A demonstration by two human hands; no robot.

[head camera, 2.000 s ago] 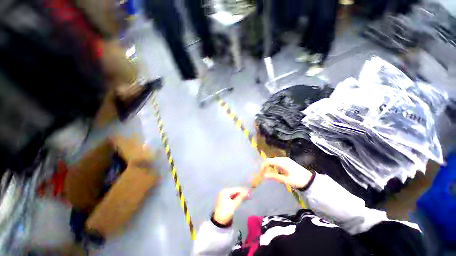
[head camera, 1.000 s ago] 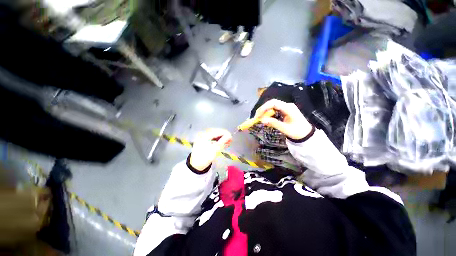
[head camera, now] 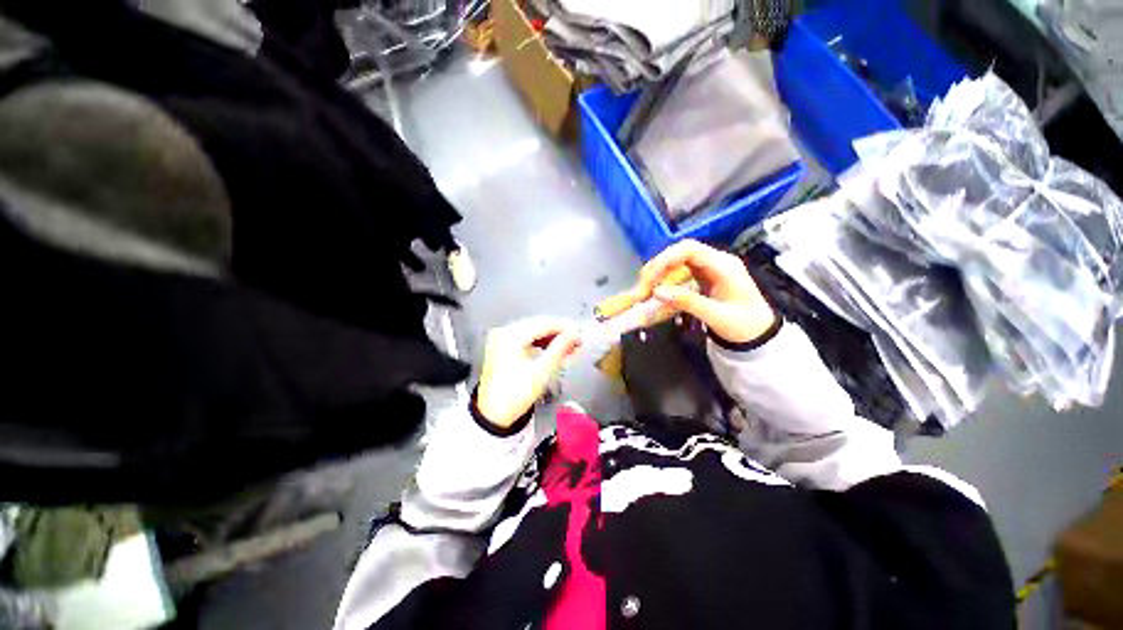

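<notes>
My right hand [head camera: 720, 295] holds a short yellow-orange wooden handle [head camera: 624, 302] between its fingers, the handle's end pointing left. My left hand [head camera: 517, 369] is just left of it, thumb and fingertips pinched together near the handle's end. Something thin and pale seems to run between the two hands, too fine to tell what it is. Both hands are raised in front of my chest, apart from each other. Whether a metal tip is on the handle cannot be told.
Black garments [head camera: 283, 295] hang close on the left. A blue crate [head camera: 690, 228] with grey folded garments [head camera: 720, 135] stands ahead, another blue crate [head camera: 825, 74] beyond it. Polybagged garments [head camera: 973, 246] are piled at the right. A brown carton [head camera: 1096, 554] shows at the lower right.
The view has turned right: blue crates have come into view and black garments now fill the left. Both hands stay raised, the handle still in my right hand.
</notes>
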